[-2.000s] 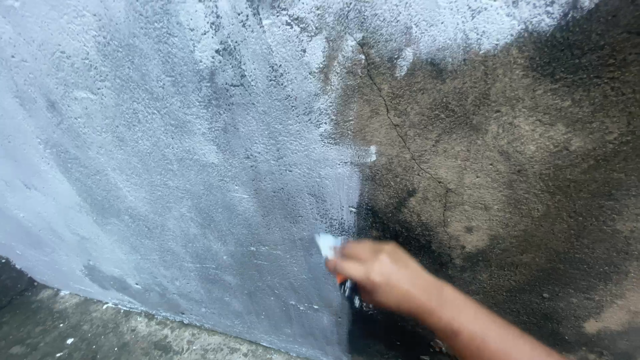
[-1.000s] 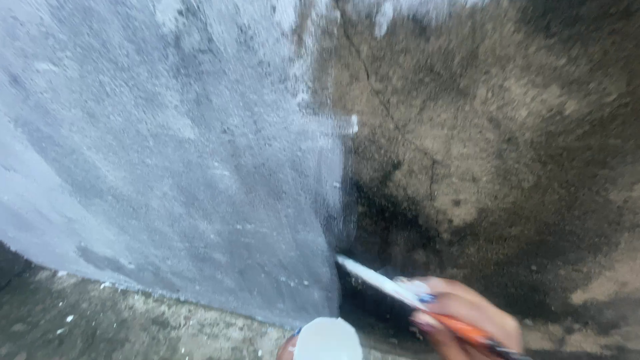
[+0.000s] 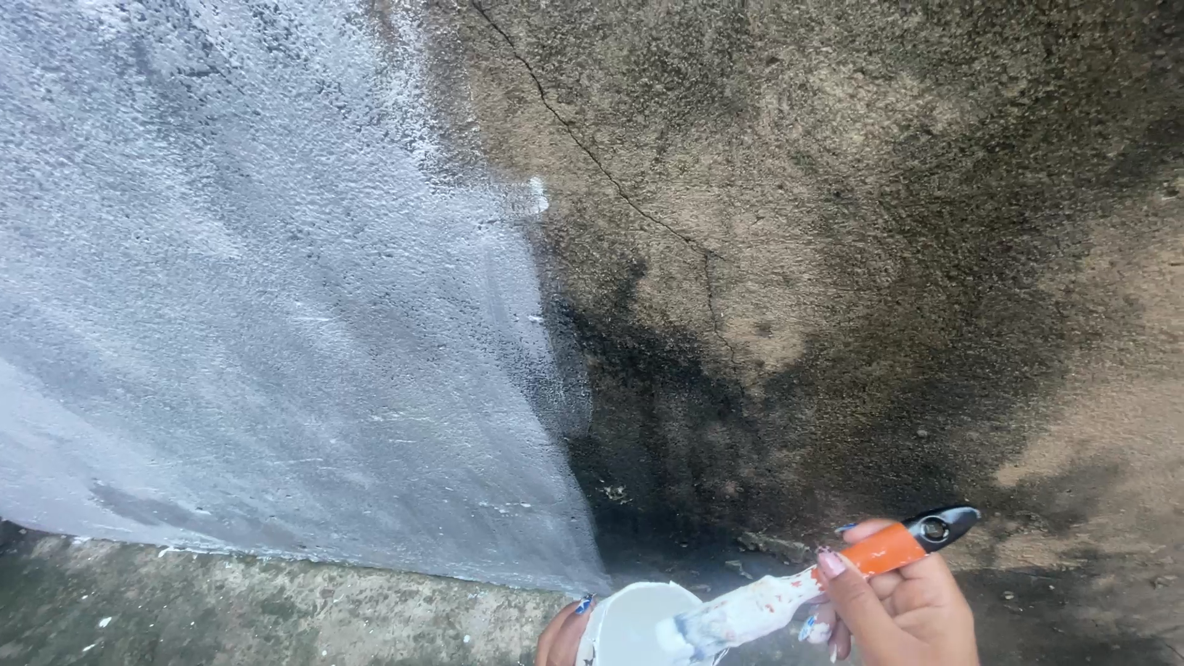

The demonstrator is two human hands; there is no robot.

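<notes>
My right hand (image 3: 893, 601) grips a paintbrush (image 3: 768, 601) by its orange and black handle, at the lower right. White paint coats the lower handle and ferrule, and the bristle end is over or in the mouth of a white paint container (image 3: 615, 629). Around the container's left side curl the fingers of my left hand (image 3: 561, 634), mostly cut off by the lower edge of the view. Behind them stands a rough wall, its left part coated in whitish paint (image 3: 324, 296), its right part bare, brown and black-stained (image 3: 832, 277).
A thin crack (image 3: 601, 171) runs down the bare wall. Along the wall's foot lies a concrete floor (image 3: 277, 601) with white paint spots. Small debris (image 3: 777, 546) sits near the base of the dark part.
The brush has gone from the wall at the paint's edge down to the container. My left hand and the container, unseen two seconds ago, have come into view at the bottom.
</notes>
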